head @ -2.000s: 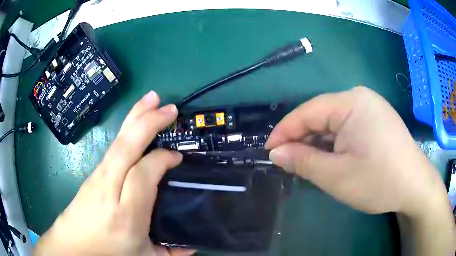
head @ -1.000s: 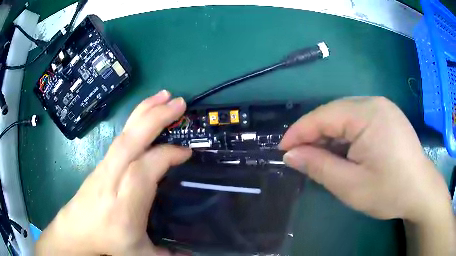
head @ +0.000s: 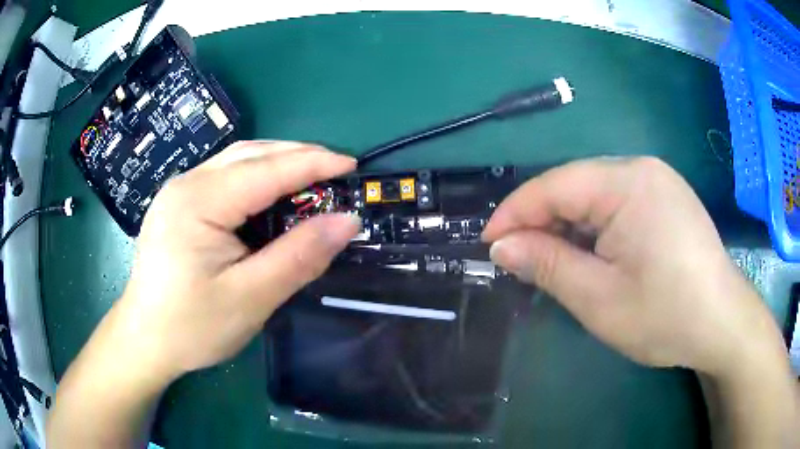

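The LCD screen module (head: 386, 359) lies face up in clear film, a white strip near its top edge. Behind it is the rear housing (head: 469, 186) with the main board (head: 421, 230), small coloured wires and a black square between orange pads (head: 390, 190). My left hand (head: 237, 237) spans the housing's left end, thumb over the white connector area, fingers at the top edge. My right hand (head: 605, 263) pinches thumb and forefinger at the right side, where screen and board meet; what lies between the fingertips is hidden. The pigtail cable (head: 439, 131) runs up right to a white end.
Another open housing with a board (head: 158, 136) lies tilted at upper left. A cable with a round connector (head: 66, 207) and more black cables are at the left edge. A blue perforated basket (head: 750, 131) stands at upper right. The green mat (head: 351, 70) lies under the work.
My left hand has shifted up, its thumb moving from the screen's top edge onto the board. The screen shows more of its lower left. My right hand stays pinched at the same place.
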